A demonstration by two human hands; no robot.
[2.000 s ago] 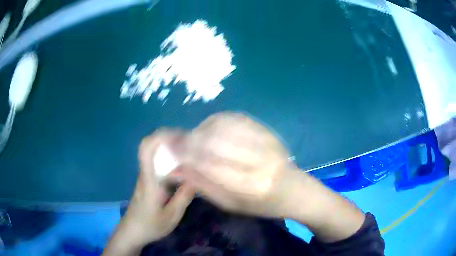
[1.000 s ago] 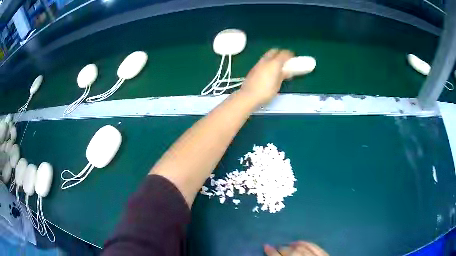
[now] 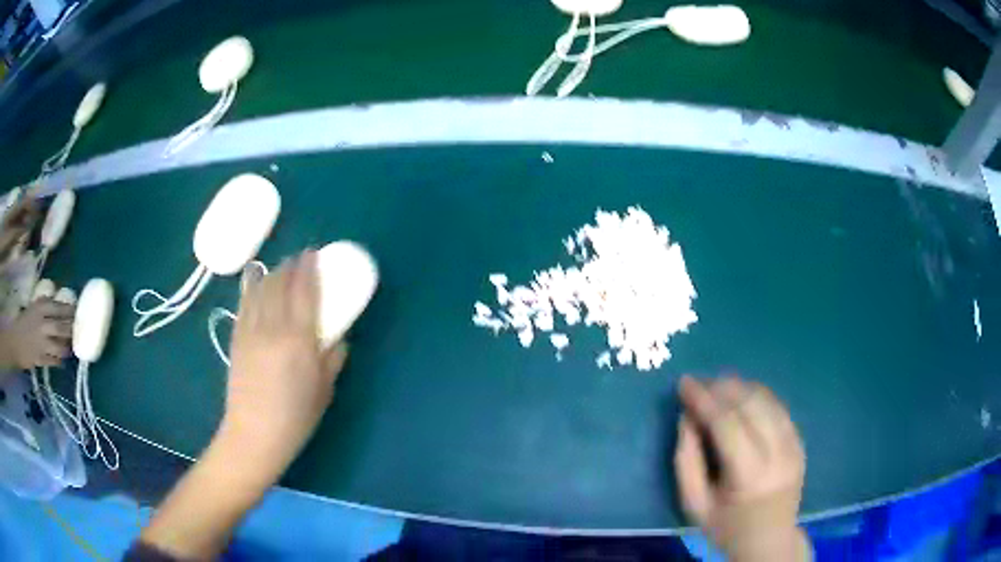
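My left hand (image 3: 280, 340) is closed on a white oval device (image 3: 347, 288) at the left of the green tabletop, its fingers over the device's left side. A cord loop shows left of the hand. Another white device (image 3: 238, 224) with its cord lies just beyond, to the left. A loose heap of small white plugs (image 3: 639, 280) lies right of the middle. My right hand (image 3: 746, 456) rests at the near right, below the heap, with curled fingers; whether anything small is in it cannot be told.
A pale rail (image 3: 439, 121) runs between table and green belt (image 3: 362, 55). Devices with cords lie on the belt. At the far left are more devices (image 3: 93, 321) and another person's hands (image 3: 42, 333). A grey post (image 3: 975, 121) stands at the right.
An arm reaching over the belt has drawn back. My left hand is now on a device on the table. My right hand shows more fully. Another person's hands have appeared at the far left.
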